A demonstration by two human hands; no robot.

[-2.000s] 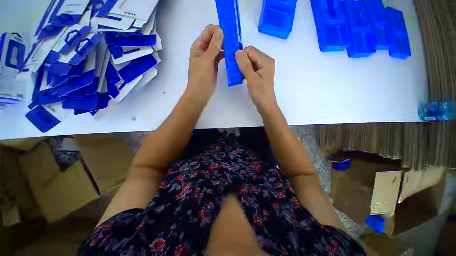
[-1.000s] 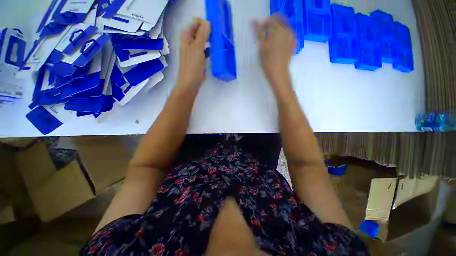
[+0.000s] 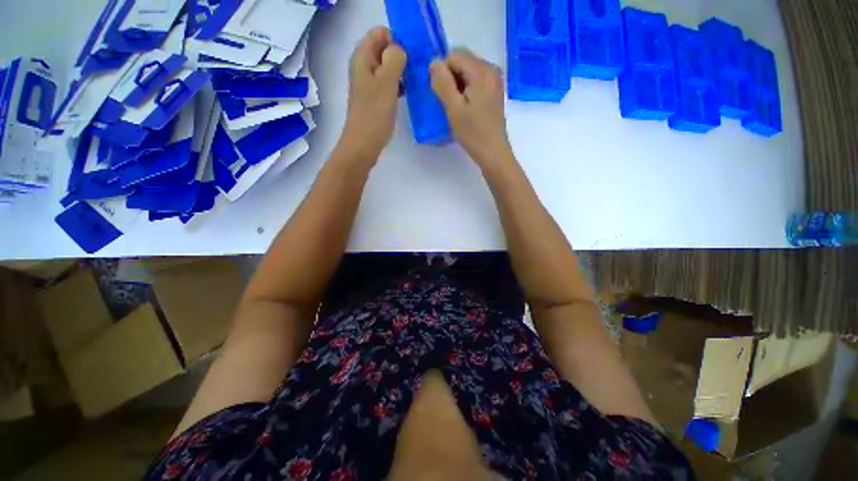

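A stack of nested blue trays (image 3: 421, 89) stands on edge between my hands, its top cut off by the frame's upper edge. My left hand (image 3: 374, 89) grips its left side. My right hand (image 3: 470, 101) grips its right side, with the fingers at a split between the layers. To the right, several blue trays (image 3: 645, 77) lie side by side in a slightly stepped row. The cavities of the row's trays face up. Whether they hold anything is too blurred to tell.
Loose white and blue retail boxes (image 3: 169, 122) are heaped at the left of the white table (image 3: 602, 202). A water bottle (image 3: 817, 229) lies at the right edge. Flattened cartons (image 3: 823, 103) are piled beyond it. Open cartons (image 3: 122, 352) stand below at both sides.
The tray row has grown on the left side. My right hand moved right to the row, then came back left to the held stack. My left hand stays on the stack.
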